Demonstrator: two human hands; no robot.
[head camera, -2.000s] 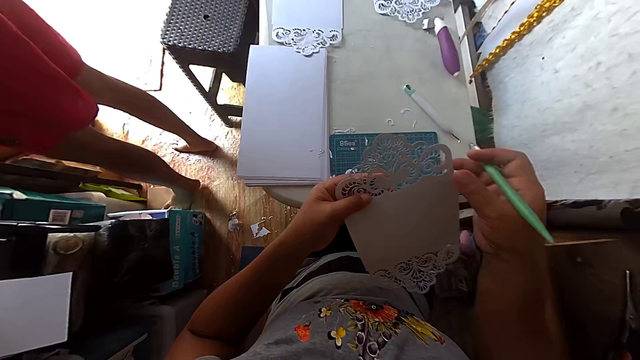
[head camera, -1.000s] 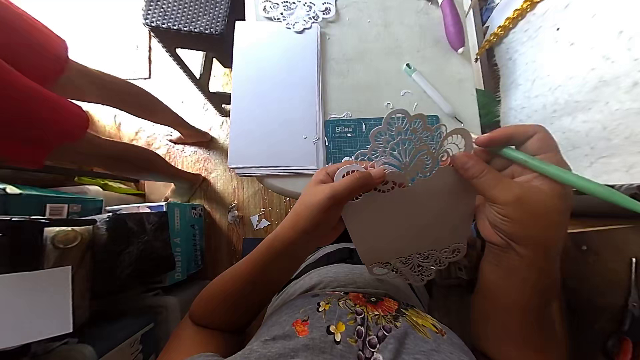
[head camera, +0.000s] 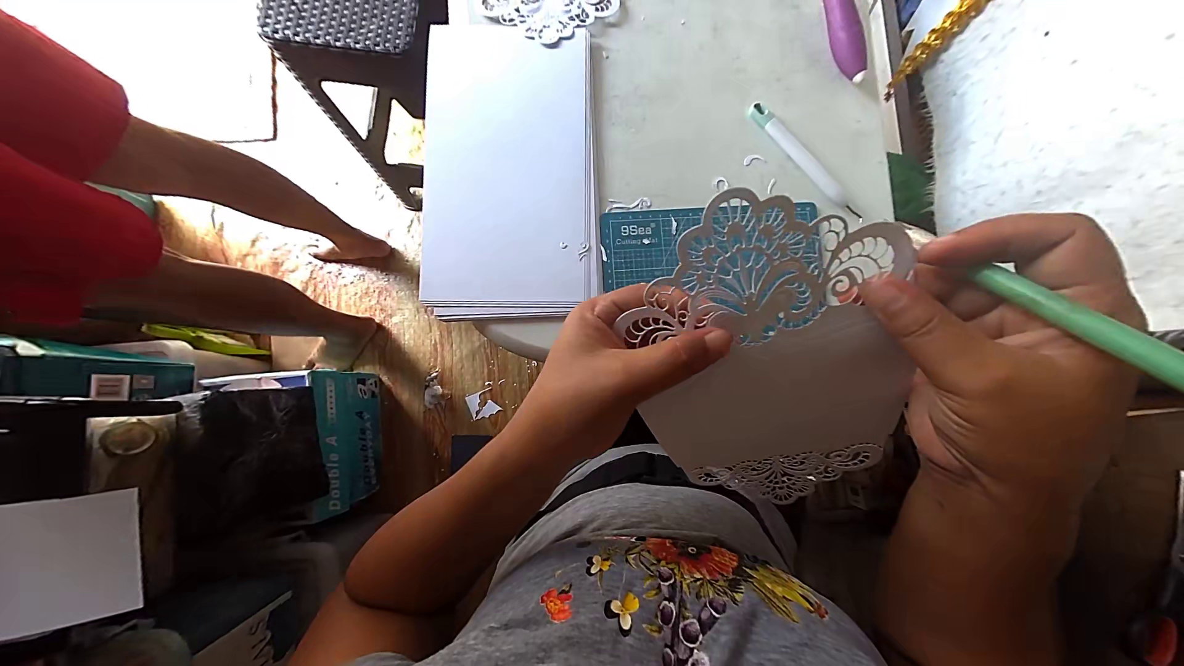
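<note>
A sheet of card with lace-like cut-outs at both ends (head camera: 786, 388) is held up before me. My left hand (head camera: 638, 347) pinches its left side, thumb on top, by the cut pattern. At the opposite corner, my right hand (head camera: 999, 324) grips the lace edge between thumb and forefinger, and a green pen-like tool (head camera: 1082, 319) lies between its fingers. Behind the card, partly covered, is a teal cutting mat (head camera: 638, 248). A white pen-like tool with a green end (head camera: 803, 157) rests on the table beyond the mat.
Left of the mat lies a stack of white sheets (head camera: 509, 166), with another lace-cut piece (head camera: 552, 17) at its far end. Paper scraps (head camera: 629, 203) dot the table. A purple-handled tool (head camera: 844, 37) is at the far right. A person's legs (head camera: 250, 194), a stool (head camera: 342, 28) and boxes (head camera: 347, 444) are at left.
The green tool in my right hand has turned from pointing steeply down to a flatter slant. The right thumb has moved onto the card's lace corner. The view has shifted a little.
</note>
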